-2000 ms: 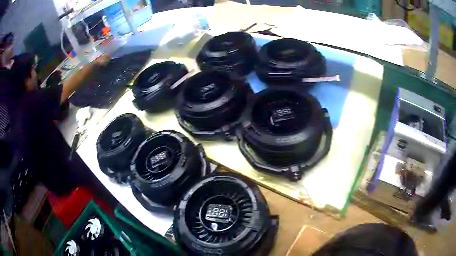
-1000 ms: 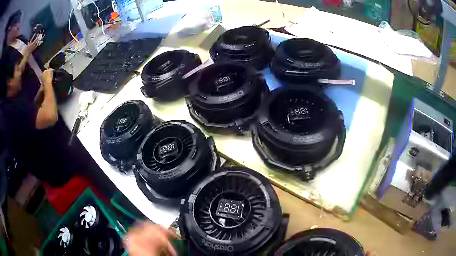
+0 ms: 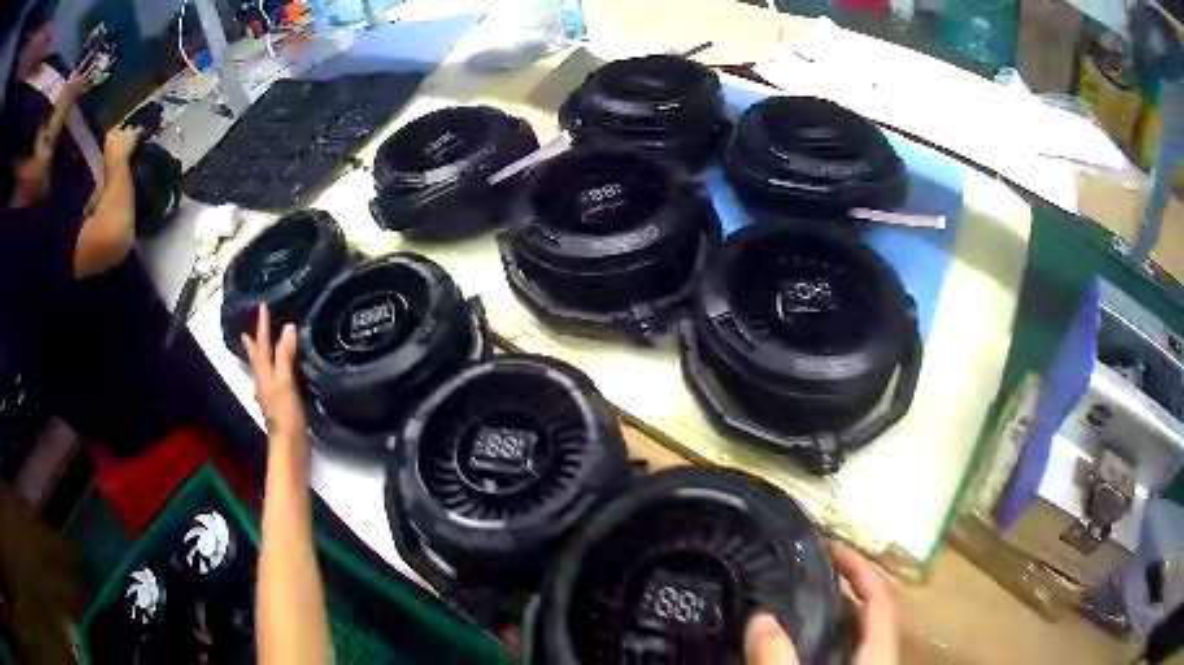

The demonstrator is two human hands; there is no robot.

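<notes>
My left hand is stretched forward with fingers apart, at the near left side of two black portable fans, the leftmost fan and the second fan. Whether it touches them is unclear. A third fan with a lit display lies nearer me, in line with them. My right hand grips the rim of the nearest fan, thumb on top and fingers at its right side. This fan is cut off by the bottom edge and sits close against the third fan.
Several fans, one of them here, stand on a cream and blue foam pad. A screw feeder stands at the right. A green crate with white impellers is at lower left. A person stands at the left by a black mat.
My left hand has reached forward to the left fans. My right hand has come into view on the nearest fan, which shows more fully. The front row of fans has shifted left and away.
</notes>
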